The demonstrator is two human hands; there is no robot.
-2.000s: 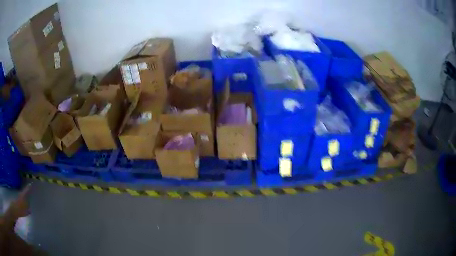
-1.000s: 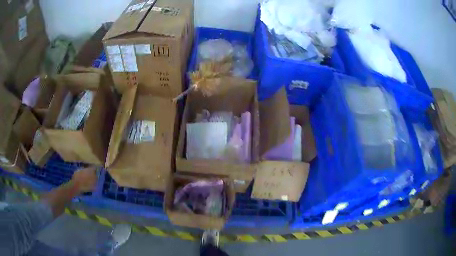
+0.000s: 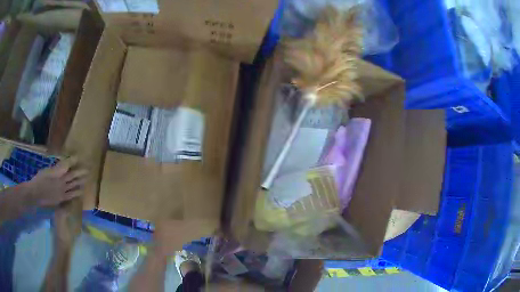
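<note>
An open brown carton [image 3: 151, 74] in front of me holds bundled leaflets [image 3: 130, 128] with dark print; the right part of the bundle is blurred. A bare forearm rises from the bottom edge at the left, and my left hand [image 3: 69, 214] is at the carton's front left corner, overlapped by another person's hand. Whether it grips is unclear. My right hand [image 3: 179, 231] is a blurred shape at the carton's front edge; its fingers cannot be made out.
Another person's hand [image 3: 60, 179] reaches from the left onto the carton's side. The carton at right [image 3: 376, 171] holds a feather duster [image 3: 330, 57], pink sheets and yellowish packing. Blue totes [image 3: 473, 199] stand further right. Shoes and yellow-black floor tape show below.
The view has moved closer to the leaflet carton. Two forearms have come in from the bottom. The other person's hand has moved onto the carton's left side.
</note>
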